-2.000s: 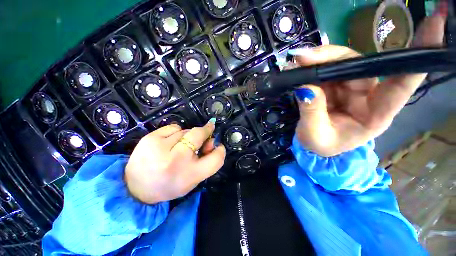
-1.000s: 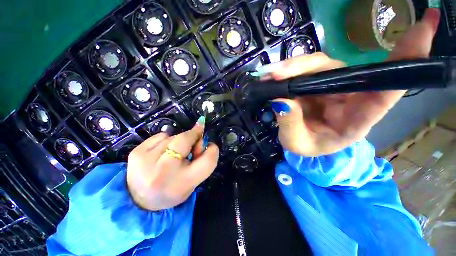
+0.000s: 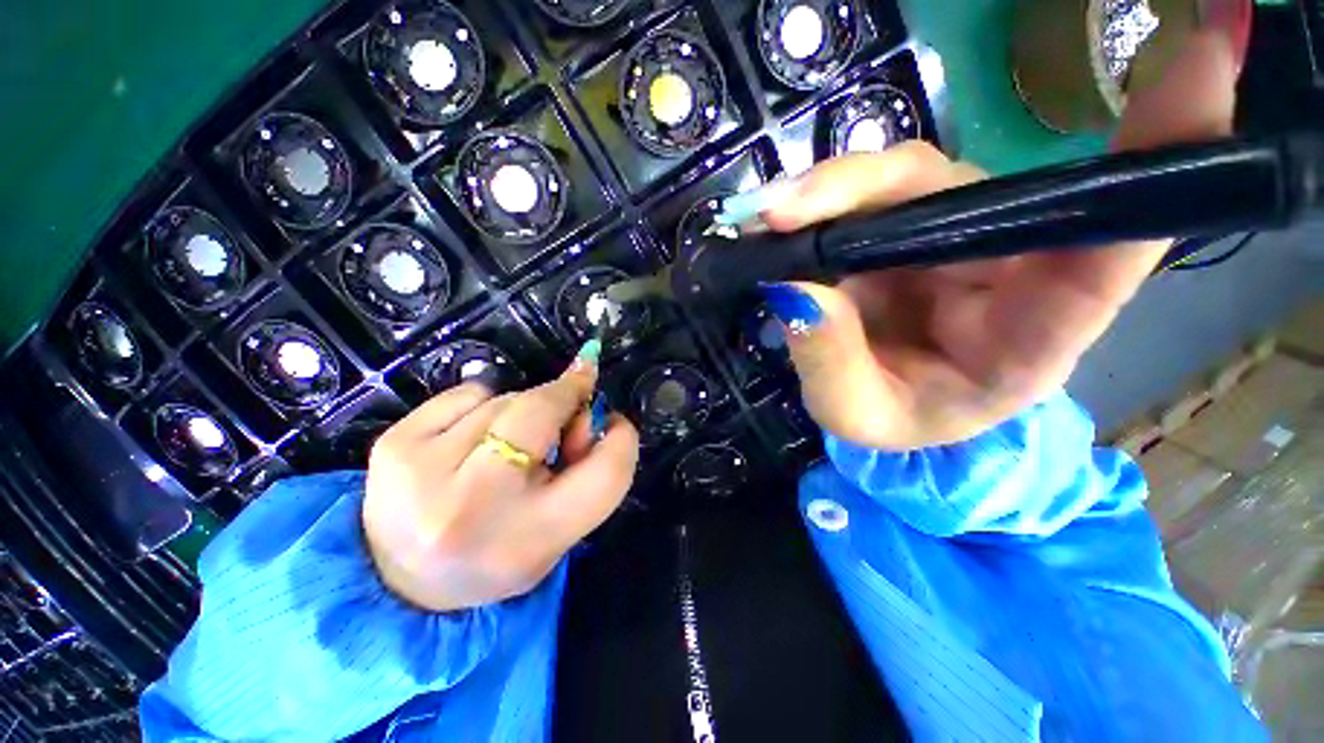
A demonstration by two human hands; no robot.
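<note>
My right hand is closed around the black soldering iron. Its narrow greyish tip points left and meets the pale centre of a round black component in a glossy black tray; exact contact is unclear. My left hand is below that component, index finger and thumb pinched. A thin dark point shows between the fingertips and the component's centre; the rest of this thin tool is hidden in the fist. Other round parts sit in the tray's pockets, one with a yellow centre.
Stacked black tray edges are at the left. The green mat lies behind the tray. A round brown pot with silvery bits is at the upper right. Cartons, some under clear film, are low at the right.
The tray has shifted left and slightly up in view. The iron and my right hand have moved left, and the iron's tip has come to the component's centre. My left hand stays pinched beside it.
</note>
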